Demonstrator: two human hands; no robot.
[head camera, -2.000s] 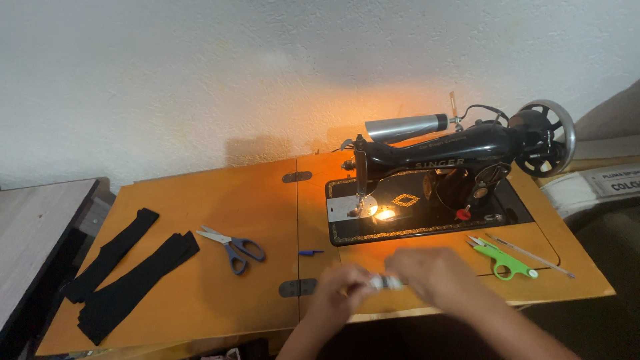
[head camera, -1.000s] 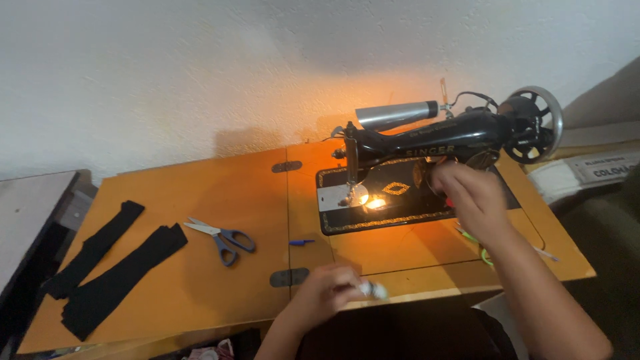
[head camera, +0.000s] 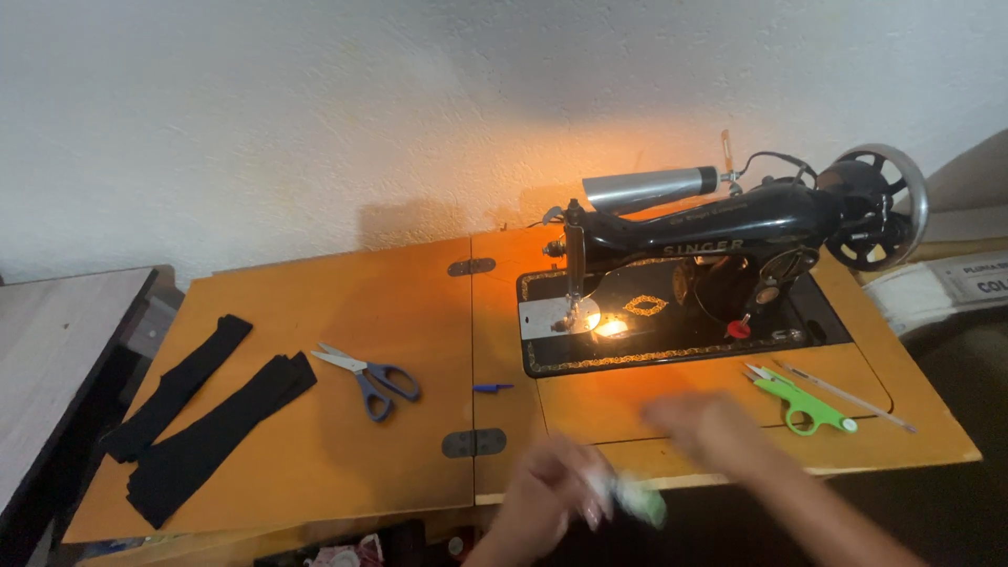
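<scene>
My left hand (head camera: 555, 492), at the table's front edge, holds a small white and green object (head camera: 634, 498), blurred, its kind unclear. Above and to the right of it is my right hand (head camera: 697, 425), blurred by motion; whether anything is in its fingers does not show. Behind my hands stands a black Singer sewing machine (head camera: 709, 228) with its lamp lit over the needle plate. Green thread snips (head camera: 803, 402) and a clear pen (head camera: 846, 396) lie right of my right hand. A blue pen cap (head camera: 492, 387) lies near the tabletop's seam.
Scissors with blue-grey handles (head camera: 370, 378) lie open on the left leaf of the wooden table (head camera: 331, 472). Beside them are strips of black fabric (head camera: 224, 429). A textured wall (head camera: 315, 142) runs behind. Another pale tabletop (head camera: 63, 339) stands at the far left.
My right hand has moved from the machine's pillar back down toward the table's front edge. The small object stays in my left hand.
</scene>
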